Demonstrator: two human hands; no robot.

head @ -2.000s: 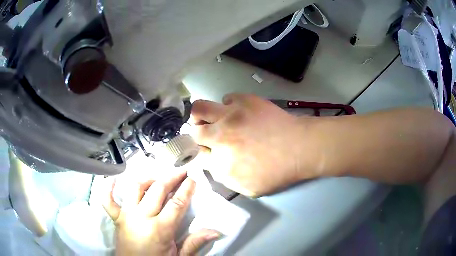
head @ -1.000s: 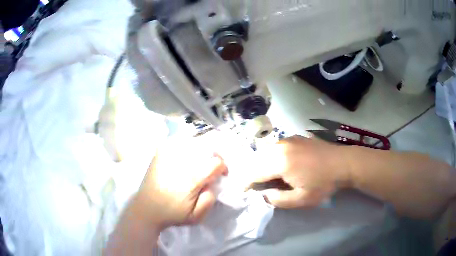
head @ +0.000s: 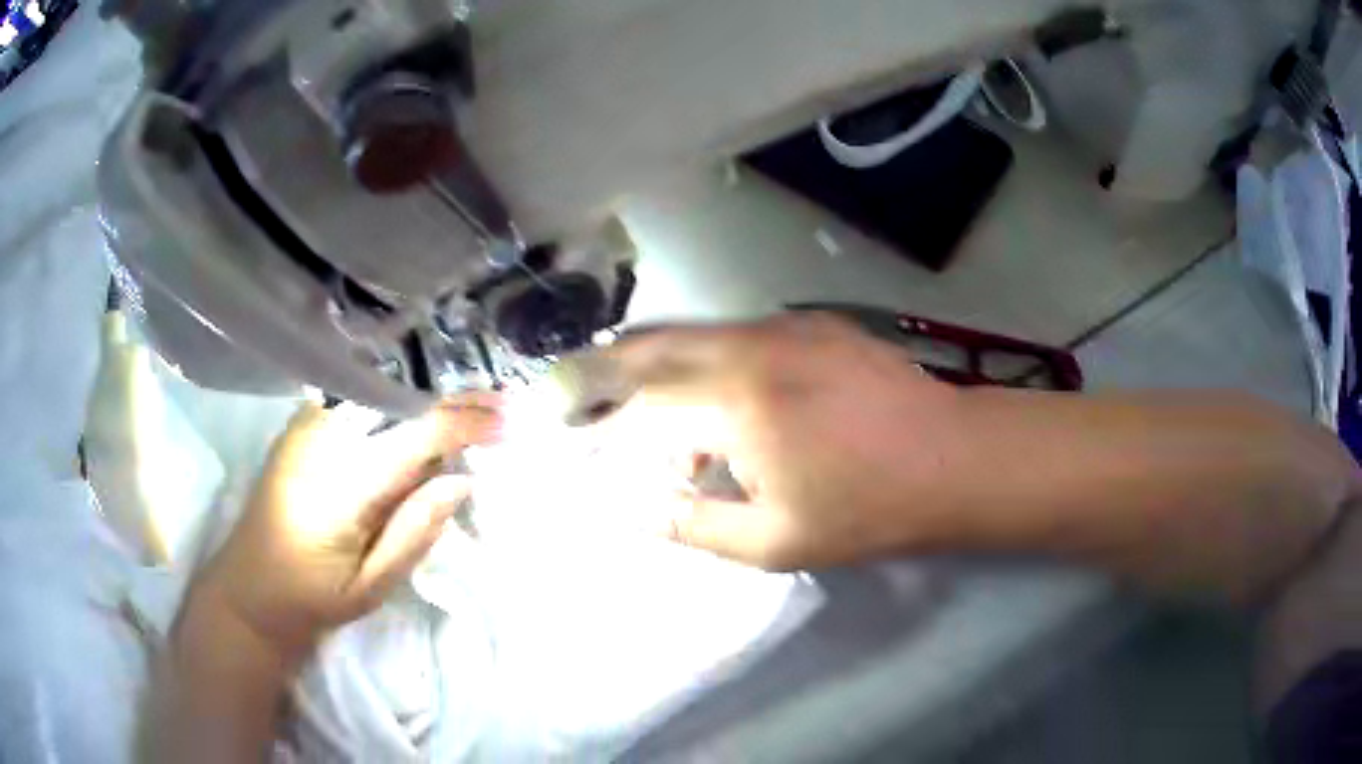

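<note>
A white garment piece [head: 598,627] lies in front of the sewing machine head, washed out by glare near the needle. My left hand [head: 336,515] is at its left side, with thumb and fingertips pinched on the fabric by the presser foot area. My right hand [head: 792,440] is on the right, beside the ribbed cream knob [head: 595,391], with fingers bent over the fabric; glare hides its fingertips. The presser foot and needle cannot be made out. The thread snips [head: 986,354] lie behind my right hand, their blades partly hidden.
The machine arm [head: 672,90] crosses the top, with a red-brown knob [head: 400,138] and dark tension dial [head: 550,311] on its head. A flat black rectangle [head: 911,187] with a white cord lies behind. The lamp [head: 150,448] is at left. Labels [head: 1292,254] hang at right.
The view has shifted, so the machine looks larger and further left. My hands are further apart, the left beside the machine head's lower edge. The snips' blades are now mostly covered by my right hand.
</note>
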